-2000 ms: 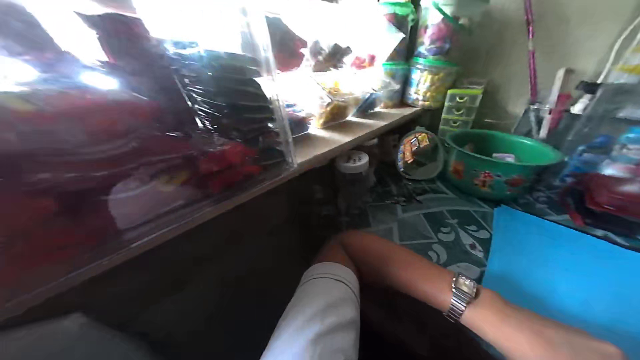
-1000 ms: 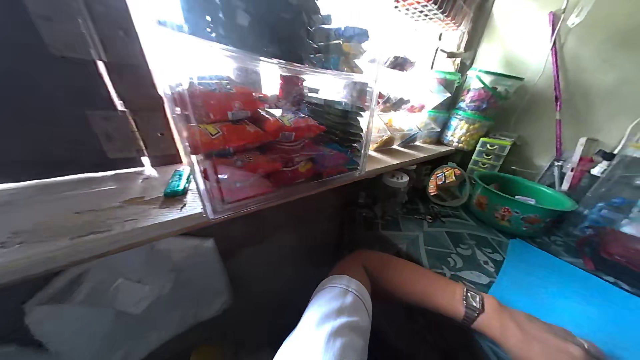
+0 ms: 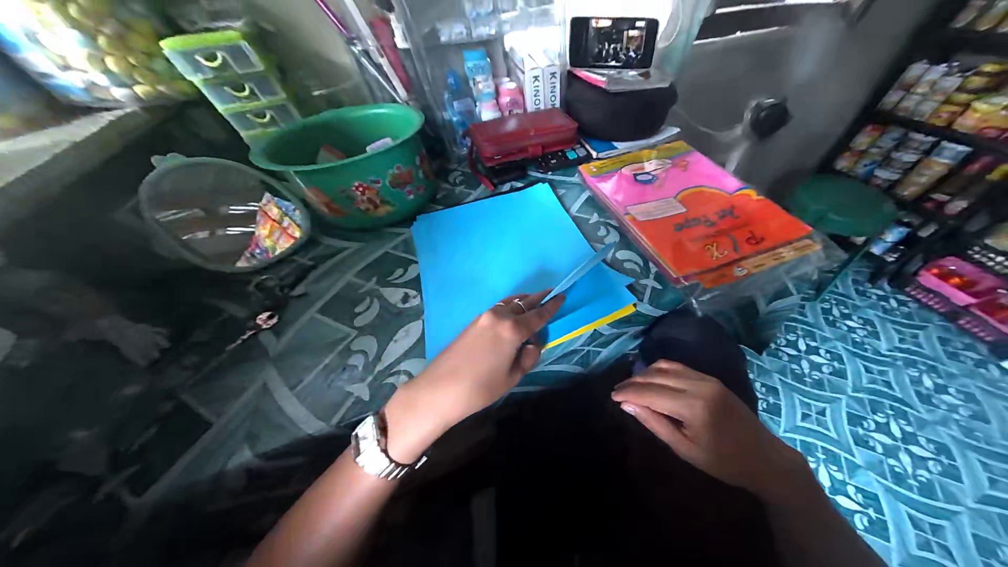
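Blue paper sheets [image 3: 488, 244] lie stacked on the patterned table cover, with a yellow edge showing at the lower right. My left hand [image 3: 504, 339], wearing rings and a metal wristwatch [image 3: 376, 447], is over the lower part of the stack. Its fingers pinch the sheet's raised light-blue flap or strip [image 3: 579, 272]; which of these it is cannot be told. My right hand [image 3: 689, 413] rests near my dark-clothed knee, fingers loosely bent, with nothing visible in it. To the right of the blue sheets lies a pink and orange pack of paper [image 3: 701, 216] in clear plastic.
A green basin [image 3: 362, 185], a round mirror [image 3: 224, 214] and a small drawer unit [image 3: 236, 87] stand at the left. Behind the sheets are a red case [image 3: 524, 135], a calculator [image 3: 563, 159] and a phone [image 3: 613, 43] on a black object. A green stool [image 3: 841, 205] and stocked shelves are at the right.
The view has swung far to the right, off the window ledge. My right hand, the paper pack and the shelves are now in view. My left hand now has a thin blue piece between its fingers.
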